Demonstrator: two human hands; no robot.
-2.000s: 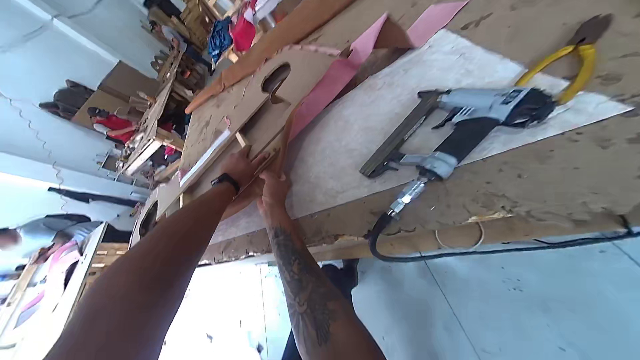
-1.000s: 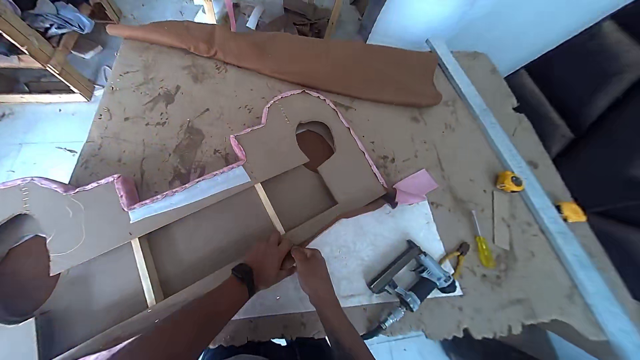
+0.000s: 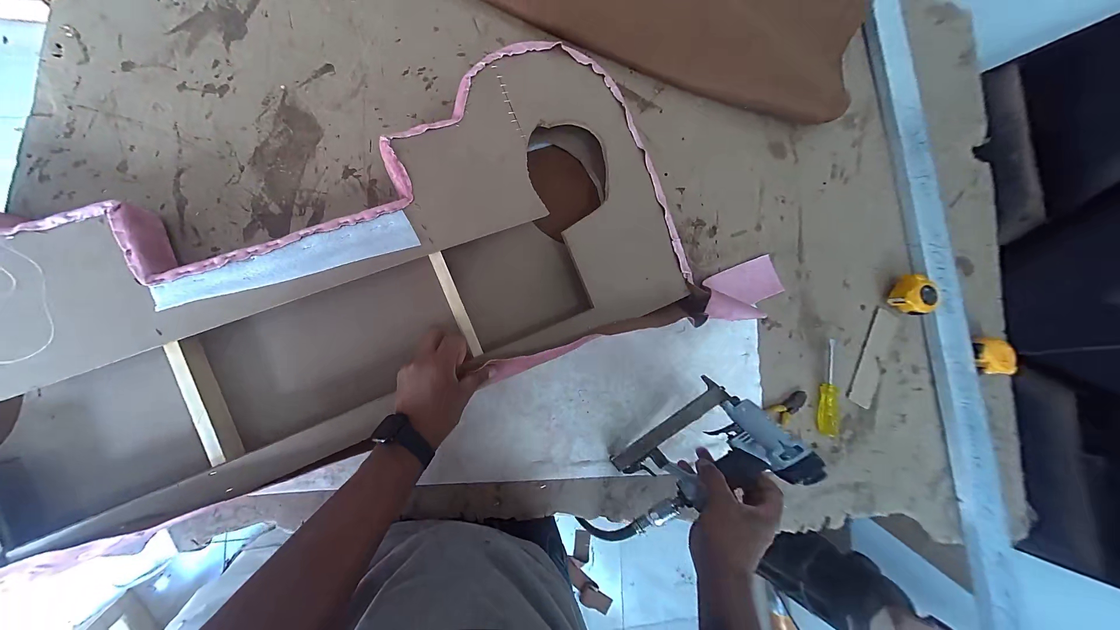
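My left hand (image 3: 437, 385), with a dark watch on its wrist, grips the near edge of a cardboard-faced frame (image 3: 490, 184) where pink-backed fabric (image 3: 542, 357) folds over. Wooden slats (image 3: 457, 302) cross the frame's open middle, and a row of staples shows near its rounded end. To the right, my right hand (image 3: 735, 512) has its fingers around the handle of a pneumatic staple gun (image 3: 722, 437). The gun's air hose (image 3: 612, 529) runs off at its lower end. White sheet material (image 3: 560, 420) lies under the gun and the frame's near edge.
Brown upholstery material (image 3: 717, 52) lies at the back. A long metal straightedge (image 3: 932, 236) crosses the right side, beside yellow tape measures (image 3: 913, 294). A yellow-handled screwdriver (image 3: 828, 407), a thin strip (image 3: 873, 357) and pliers (image 3: 787, 407) lie right of the staple gun. The table's ragged near edge (image 3: 875, 516) is close.
My right hand has left the frame's edge beside my left hand and moved right, onto the staple gun, which lay untouched before. My left hand remains at the edge. The view has come closer.
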